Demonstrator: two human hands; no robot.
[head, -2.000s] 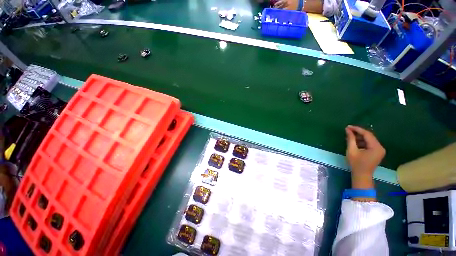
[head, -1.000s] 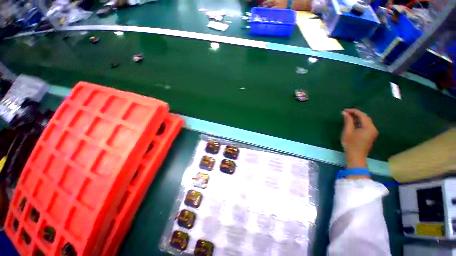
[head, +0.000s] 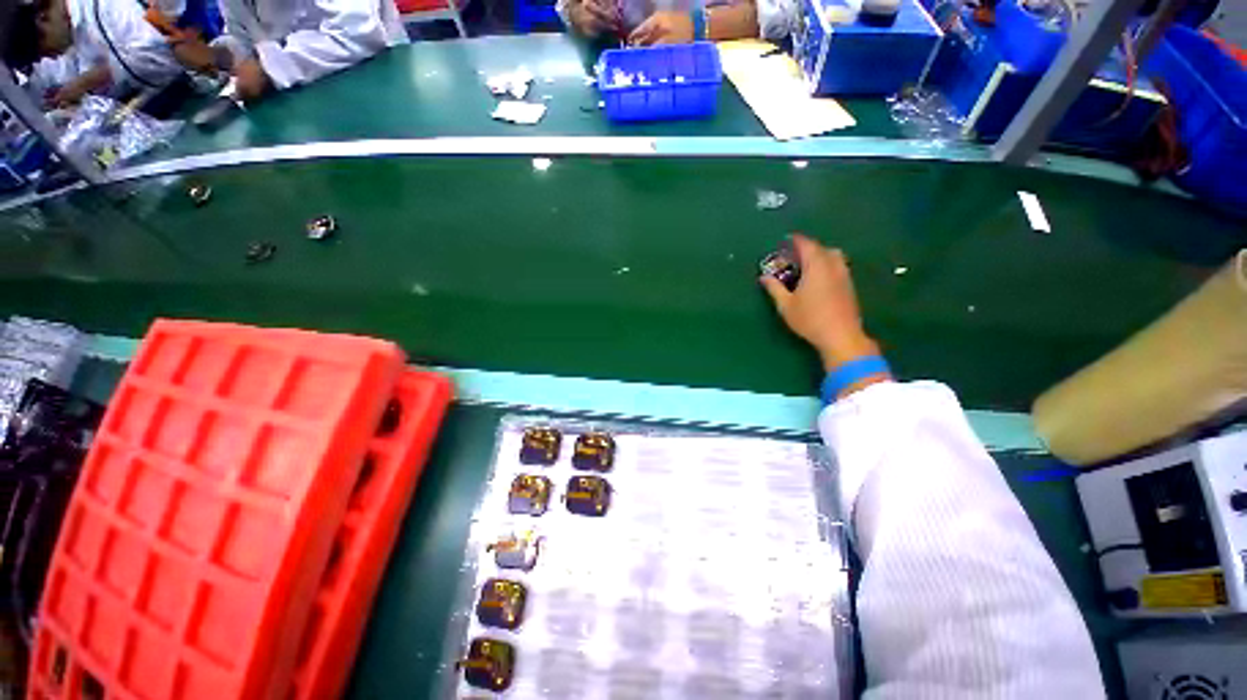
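My right hand [head: 821, 298], with a blue band at the wrist, reaches over the green conveyor belt [head: 574, 315]. Its thumb and fingers close around a small dark electronic module [head: 780, 264], partly hidden by the fingertips, at belt level. The clear-white blister tray [head: 684, 547] lies on the near bench. Its left pockets hold several dark modules with gold marks [head: 501, 602] and one silvery piece [head: 516, 550]. My left hand is not in view.
Tilted stacked orange-red turnover trays [head: 205, 465] stand at left. Small parts [head: 322, 227] lie on the belt. A pale yellow roll [head: 1149, 369] and white dispenser [head: 1169, 527] are at right. A blue bin [head: 659, 82] and other workers are across the belt.
My right hand has moved left and farther out over the belt and has closed on the module there. The view has shifted, showing more of the far side.
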